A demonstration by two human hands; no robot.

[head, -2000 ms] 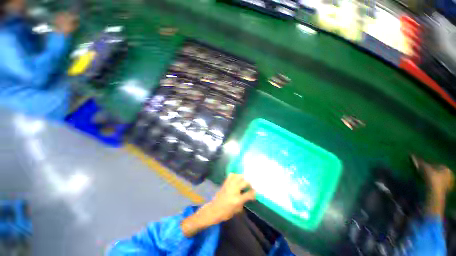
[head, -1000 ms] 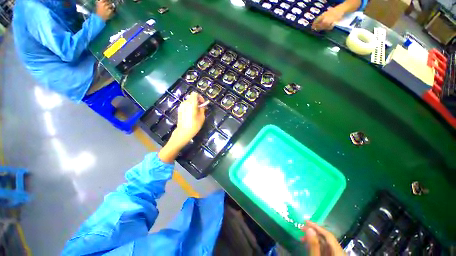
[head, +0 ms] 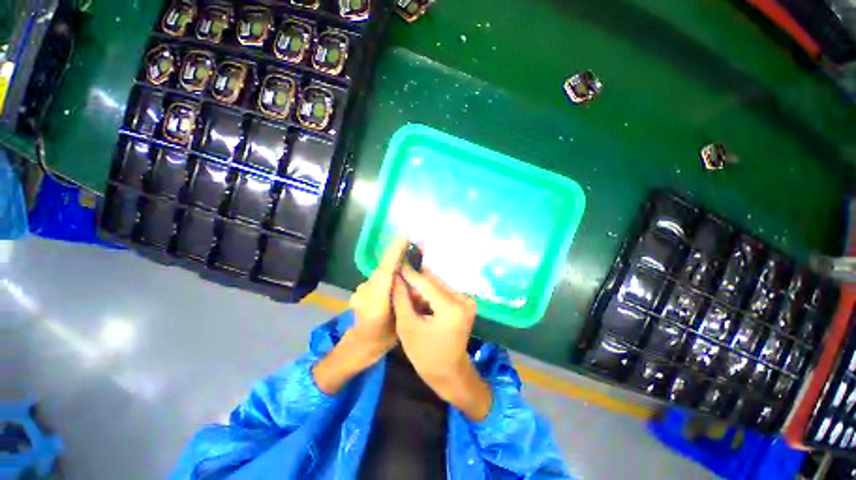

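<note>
My left hand (head: 377, 298) and my right hand (head: 436, 328) meet over the near left edge of the green parts tray (head: 573, 202). A small dark part (head: 414, 255) shows between their fingertips; fingers hide most of it, and I cannot tell whether it is one piece or two. The left blister tray (head: 211, 248) is glossy black, with gold-rimmed units (head: 228, 82) in its far pockets and bare pockets nearer me. Tiny white flecks lie in the green tray.
The right blister tray (head: 631, 314) is black with shiny dark contents. Loose units (head: 582, 87) lie on the green mat (head: 488, 56) beyond the green tray. A red-edged tray (head: 815, 389) stands at the far right. Blue stools are below the bench edge.
My left hand has moved from the left blister tray to the green tray. My right hand has come in from the lower right to meet it. The view has shifted.
</note>
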